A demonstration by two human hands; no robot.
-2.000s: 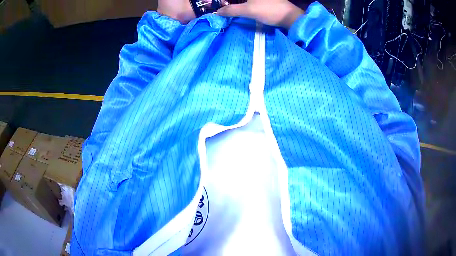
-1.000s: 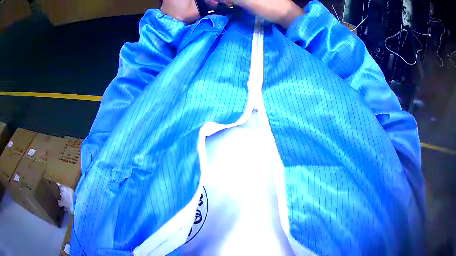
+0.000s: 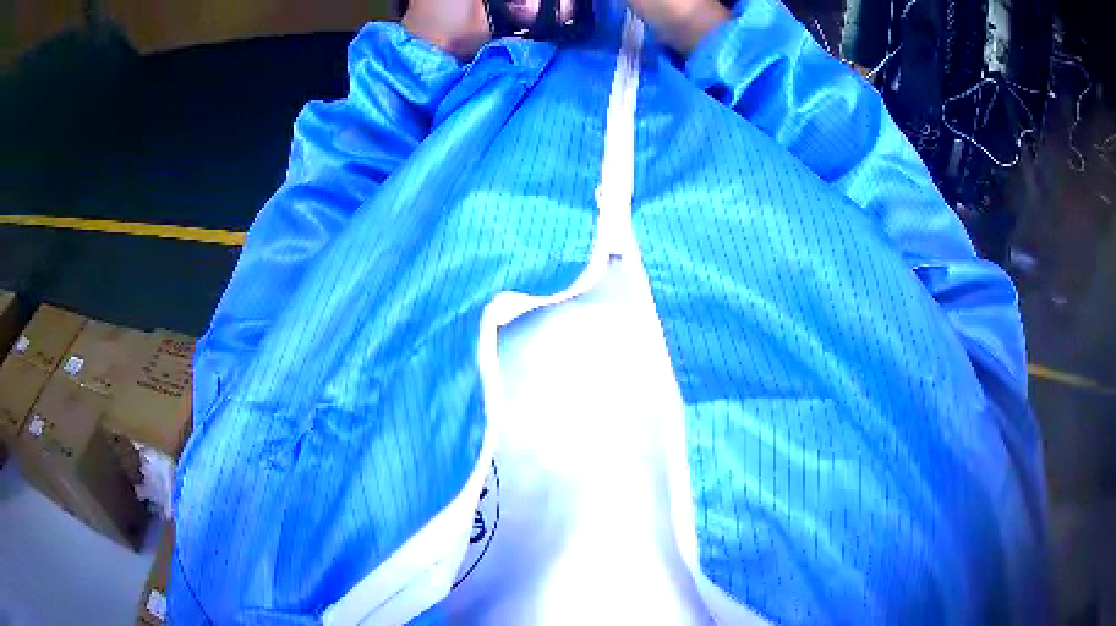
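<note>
My left hand [image 3: 448, 21] and my right hand [image 3: 680, 17] are at the top edge of the head view, mostly cut off; only the wrists and lower parts show. A small dark object [image 3: 540, 21] sits between them at the top edge, with a bit of pink showing against it. What it is cannot be told. Whether either hand grips it is hidden by the picture's edge. My blue striped smock fills the middle of the view.
At the upper right are dark long housings [image 3: 967, 92] with thin pale wires [image 3: 983, 153] looped over them. Brown cartons with white labels [image 3: 76, 440] stand at the lower left. A yellow line [image 3: 135, 229] crosses the dark floor at left. Brown board or carton surface shows at the top left.
My right hand has drawn right and upward from the dark object, and less of it shows. My left hand has shifted slightly.
</note>
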